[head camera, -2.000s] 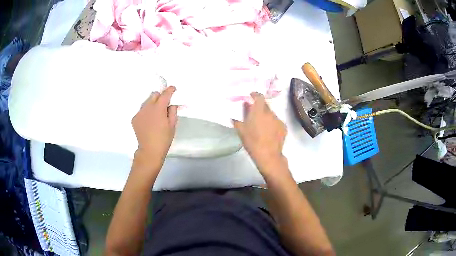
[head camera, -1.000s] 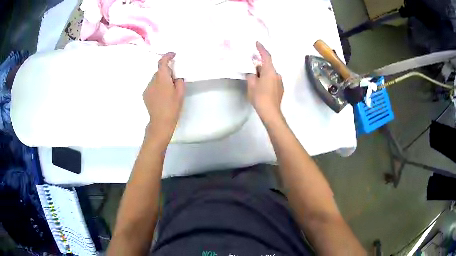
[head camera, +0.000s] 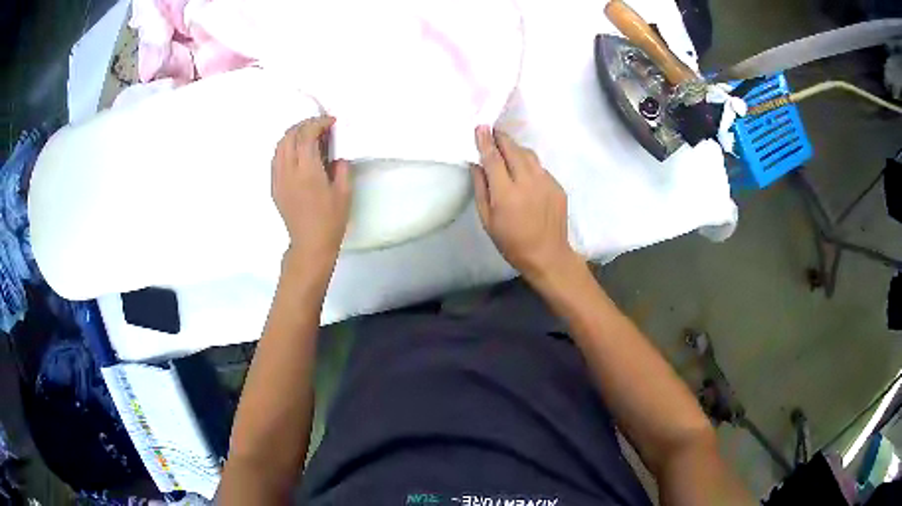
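A pink garment (head camera: 415, 79), nearly white in the bright light, lies over the white padded board (head camera: 148, 188). Its straight near edge runs between my hands, and its far part is crumpled at the upper left. My left hand (head camera: 312, 188) pinches the left end of this edge between thumb and fingers. My right hand (head camera: 519, 198) holds the right end the same way. The board's rounded end shows below the edge. The steam iron (head camera: 643, 94), with a wooden handle, stands on the table to the right, untouched.
The table (head camera: 633, 208) has a white cloth. A blue plastic grid (head camera: 776, 138) is at its right edge, beside the iron's hose (head camera: 821, 47). A black rounded rectangle (head camera: 151, 309) lies at the near left. Hangers (head camera: 158, 425) and dark blue garments (head camera: 79, 395) are at the lower left.
Both hands have gone from the cloth's surface to the two ends of its near edge, which now lies straight. The view has shifted, so the iron shows higher and further right.
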